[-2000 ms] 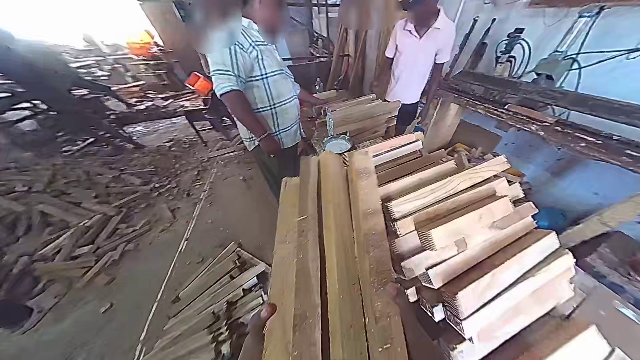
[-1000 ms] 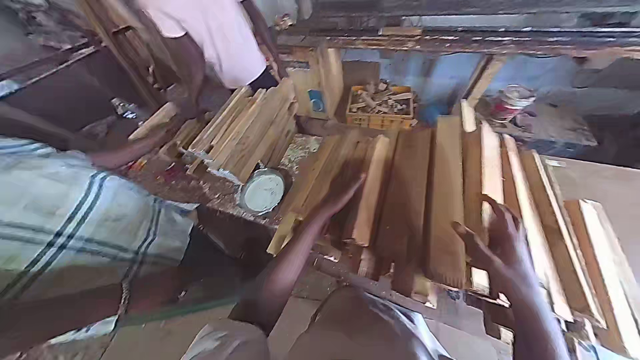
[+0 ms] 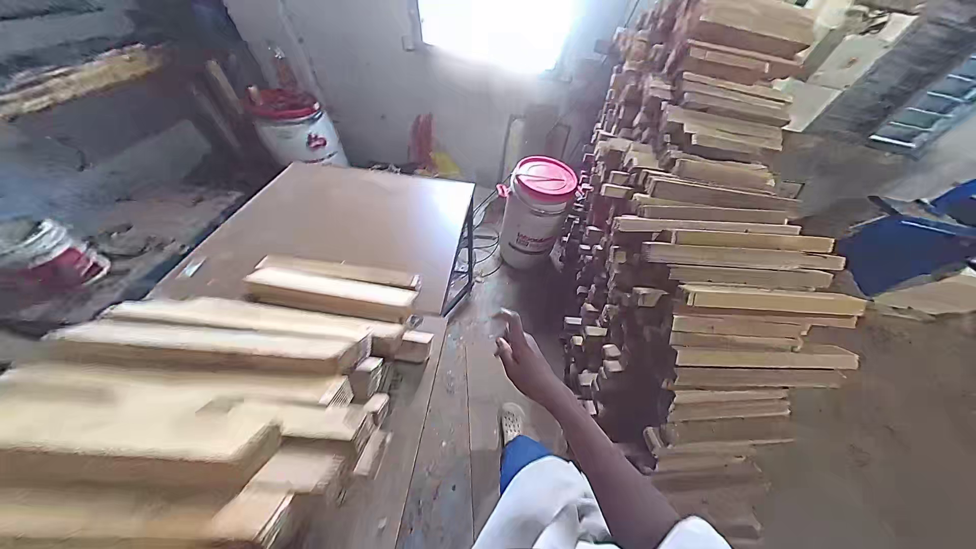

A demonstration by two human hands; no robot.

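My right hand (image 3: 526, 358) reaches forward over the gap between two lots of wood, its fingers apart and slightly bent, with nothing in them. Its arm comes in from the lower right. To its left, wooden boards (image 3: 305, 286) lie side by side and partly stacked beside a smooth brown tabletop (image 3: 358, 206). To its right stands a tall stack of short wooden pieces (image 3: 747, 305), their ends uneven. The hand touches neither lot. My left hand is out of view.
A white drum with a pink lid (image 3: 537, 213) stands ahead between the table and the stack. A white bucket with a red rim (image 3: 297, 130) is behind the table. Another bucket (image 3: 53, 255) lies at the left. My shoe (image 3: 512, 422) is on the floor.
Both my hands were at the boards a second ago; now my right hand is away from them and my left hand is out of view. The view has swung far round, away from the people.
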